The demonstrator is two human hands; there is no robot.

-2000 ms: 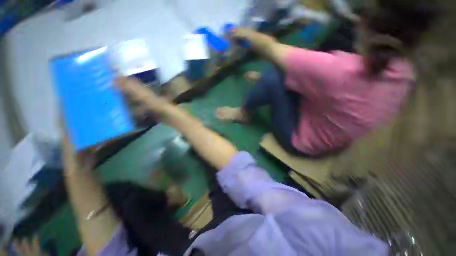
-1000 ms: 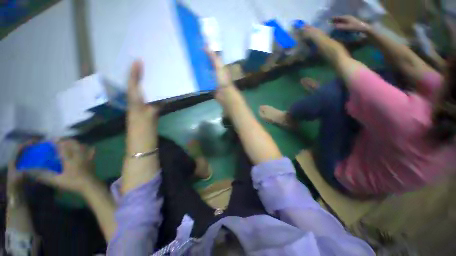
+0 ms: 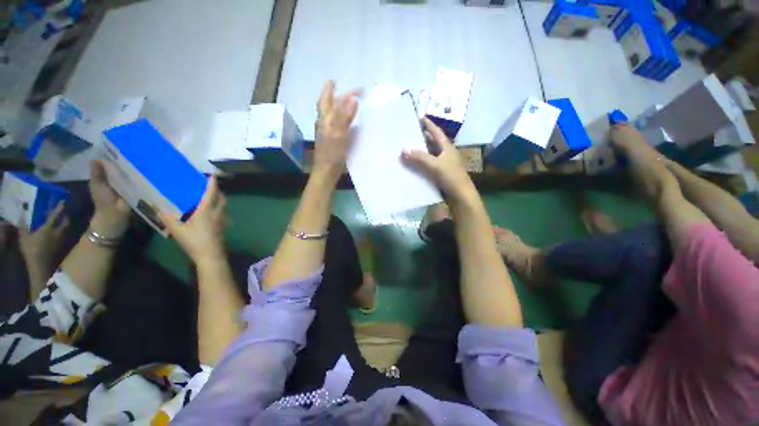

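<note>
A white carton [image 3: 389, 162], its plain face up and slightly blurred, is tilted above the gap at the table's front edge. My right hand [image 3: 443, 166] grips its right side, with a finger or thumb over the white face. My left hand [image 3: 334, 129] is upright along its left edge, fingers partly spread and blurred; whether it presses on the carton is unclear. The carton's underside is hidden.
White-topped table [image 3: 399, 42] ahead; white-and-blue boxes [image 3: 275, 137] stand along its front edge, more [image 3: 645, 46] at back right. At left, a person's hands hold a blue-topped box [image 3: 158, 166]. A person in pink [image 3: 699, 324] sits at right. Green floor [image 3: 391, 262] below.
The view has swung left and sharpened. The carton in my hands earlier showed a broad blue face, then white with a blue side; now only white shows. My left hand's fingers are raised beside it.
</note>
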